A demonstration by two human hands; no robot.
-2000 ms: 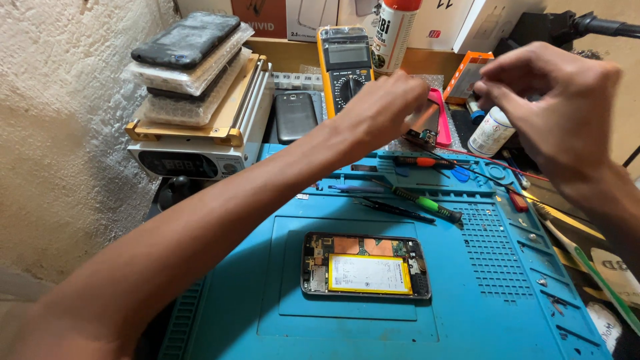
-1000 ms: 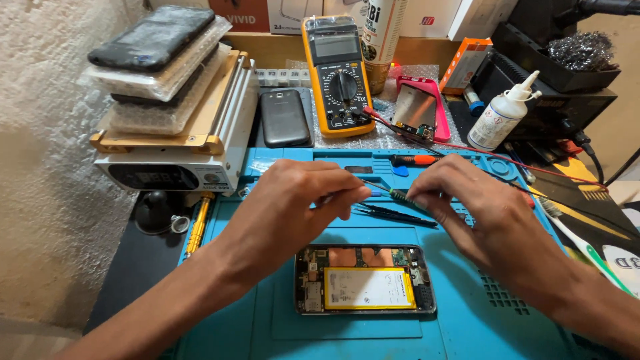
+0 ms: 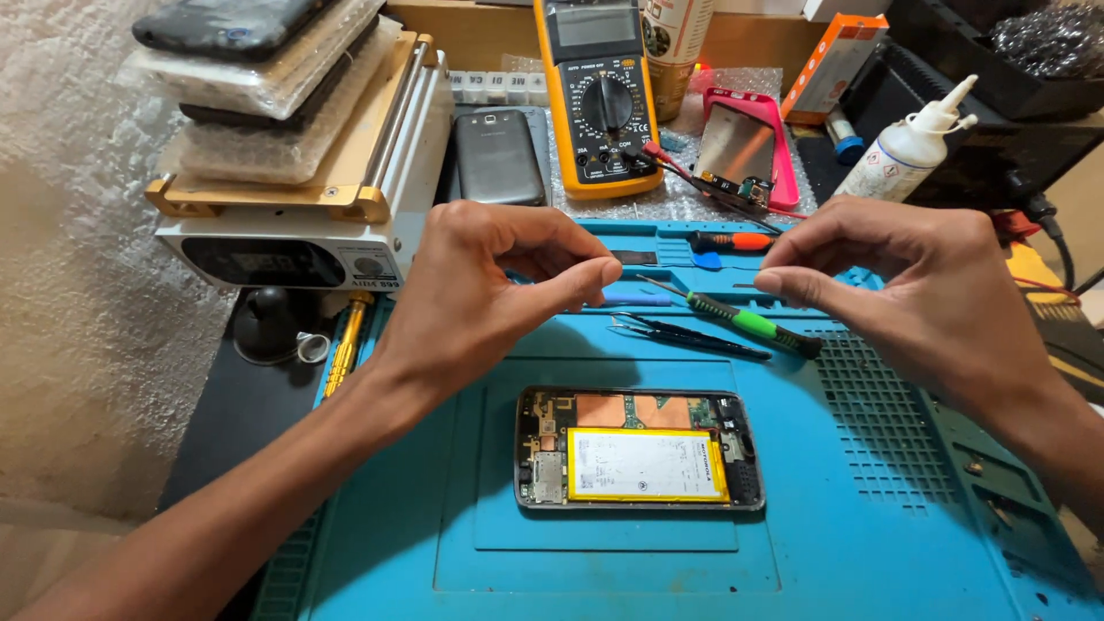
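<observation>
Both hands hover over the back of a blue silicone repair mat (image 3: 604,569). On the left, my left hand (image 3: 509,267) has thumb and forefinger pinched together; whether something thin is between them cannot be told. Over to the right, my right hand (image 3: 880,276) pinches too, with a thin dark piece by its fingertips that may be held or lie behind. Between and below the hands lie a green-and-black screwdriver (image 3: 750,323) and black tweezers (image 3: 690,336). Nearer me lies an opened smartphone (image 3: 750,483), its yellow-edged battery (image 3: 647,466) and circuit board showing.
Behind the mat stand an orange multimeter (image 3: 604,103), a grey phone (image 3: 498,159), a pink phone case (image 3: 780,155) and a white dropper bottle (image 3: 897,159). Wrapped phones are stacked on a white machine (image 3: 302,250) at left. An orange-handled screwdriver (image 3: 733,241) lies at the mat's back.
Two seconds ago both hands were raised near the multimeter and bottle; they came down to the mat's back. Since one second ago they have moved farther apart.
</observation>
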